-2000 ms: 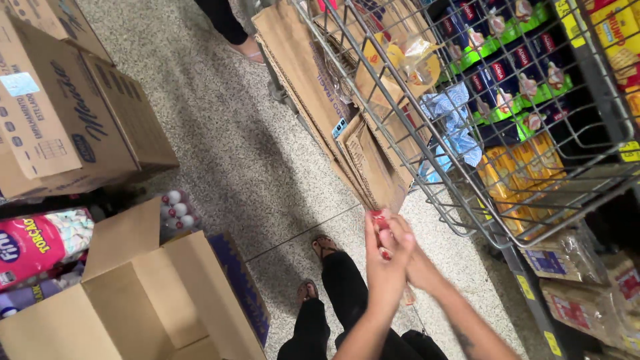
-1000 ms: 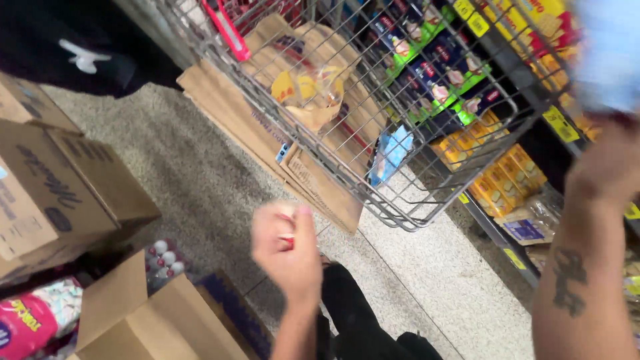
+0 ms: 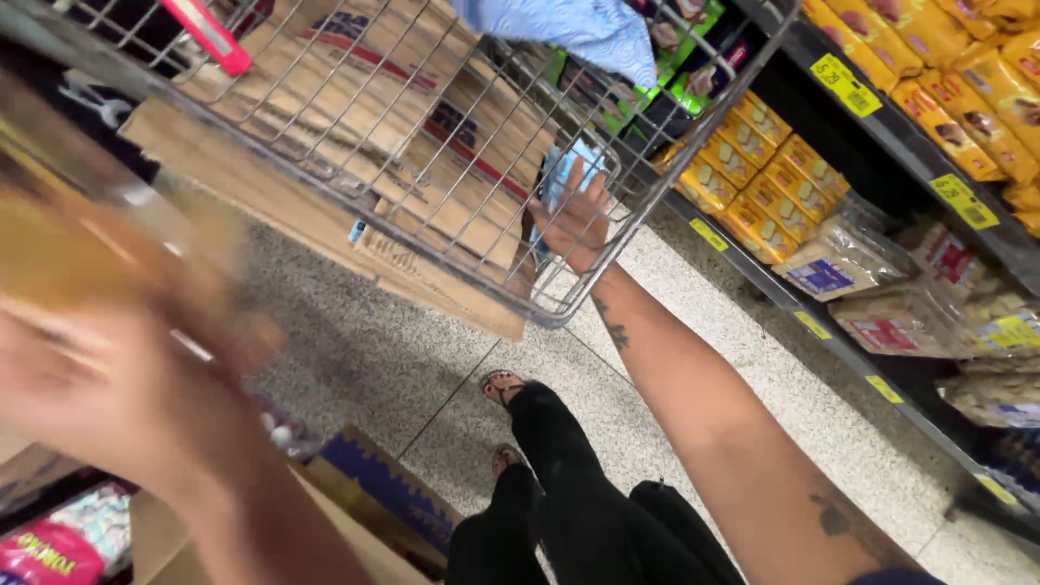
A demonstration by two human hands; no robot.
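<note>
The metal wire shopping cart [image 3: 325, 191] spans the upper part of the view, with flattened brown cardboard and paper [image 3: 455, 154] in and under it. At the far left, my left hand [image 3: 97, 366] grips a yellow and brown package [image 3: 73, 236], both blurred by motion. My right hand [image 3: 573, 215] is at the cart's near right corner, fingers over a crumpled light blue item [image 3: 569, 166]; the wires partly cover it, so its grip is unclear. A larger blue patterned item [image 3: 569, 28] lies at the cart's top edge. A red bar [image 3: 207, 36] is at upper left.
Shelves with yellow packets [image 3: 764, 179] and clear bags [image 3: 886, 317] run along the right. An open cardboard box [image 3: 171, 536], a blue-edged box [image 3: 390, 479] and a pink bag [image 3: 57, 536] stand at lower left. Sandalled feet [image 3: 504, 386] and black-trousered legs are on the speckled floor [image 3: 455, 439].
My right hand has moved from the upper right, where it held a blue item, to the cart's corner. My left hand has moved left and now holds the yellow package, which resembles one earlier in the cart.
</note>
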